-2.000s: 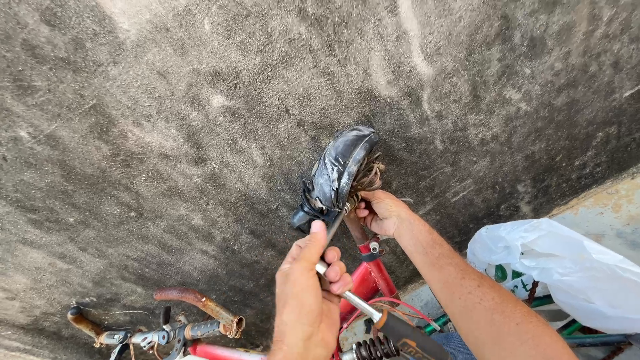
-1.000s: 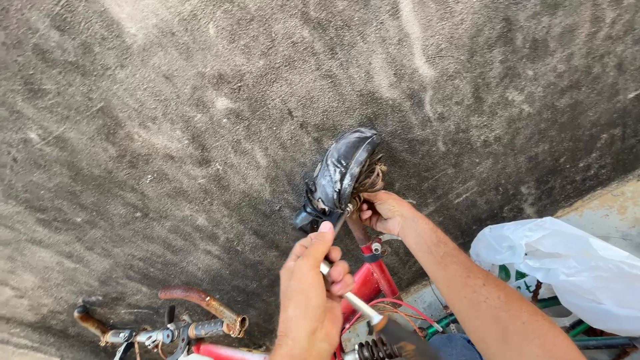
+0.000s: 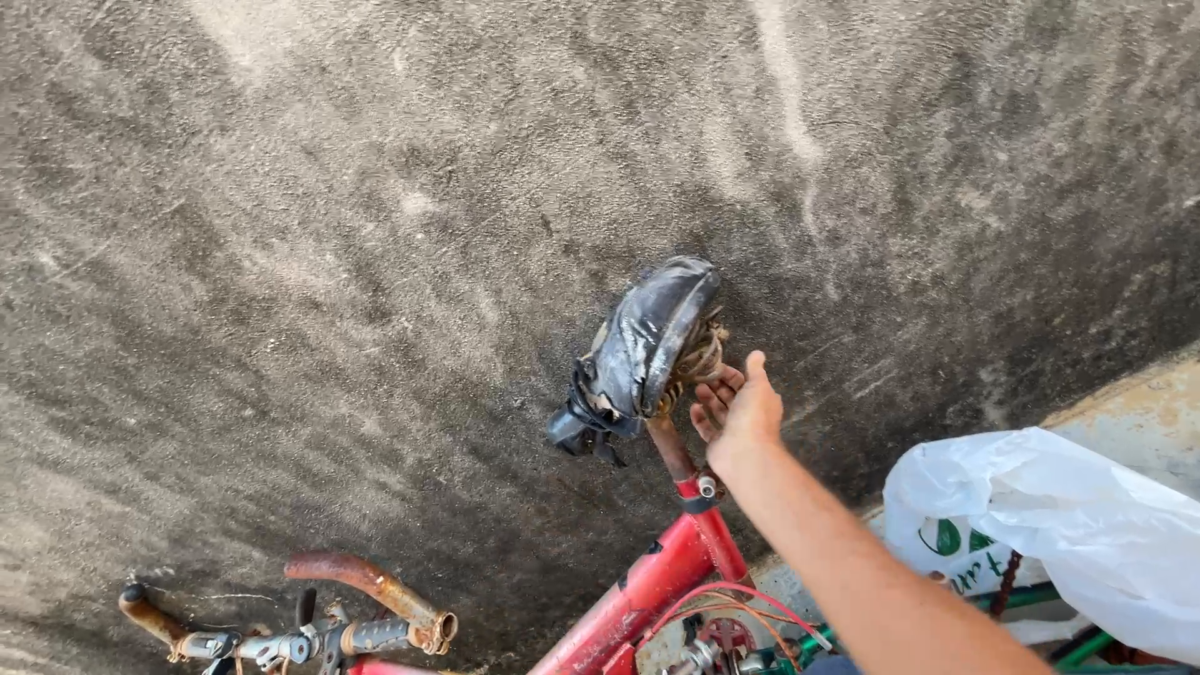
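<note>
A worn black bicycle saddle (image 3: 656, 337), its cover torn and wrapped in places, sits on a rusty seat post (image 3: 669, 448) above a red bicycle frame (image 3: 647, 586). My right hand (image 3: 741, 411) is at the saddle's right underside, fingers apart and curled near the cord-like strands and springs there; it grips nothing that I can see, and whether a fingertip touches the strands is unclear. A seat clamp bolt (image 3: 708, 487) shows just below the hand. My left hand is out of view, and so is the metal-shafted tool.
A rough, stained wall (image 3: 375, 281) stands behind the saddle. Rusty handlebars (image 3: 366, 581) lie at lower left. At lower right are a white plastic bag (image 3: 1078, 525) and green bicycle tubing (image 3: 1087, 649). Red cable housing (image 3: 722, 589) loops beside the frame.
My left hand, which held the metal-shafted tool at the saddle's underside, has left the view with the tool. My right hand's fingers have spread from their pinch by the saddle.
</note>
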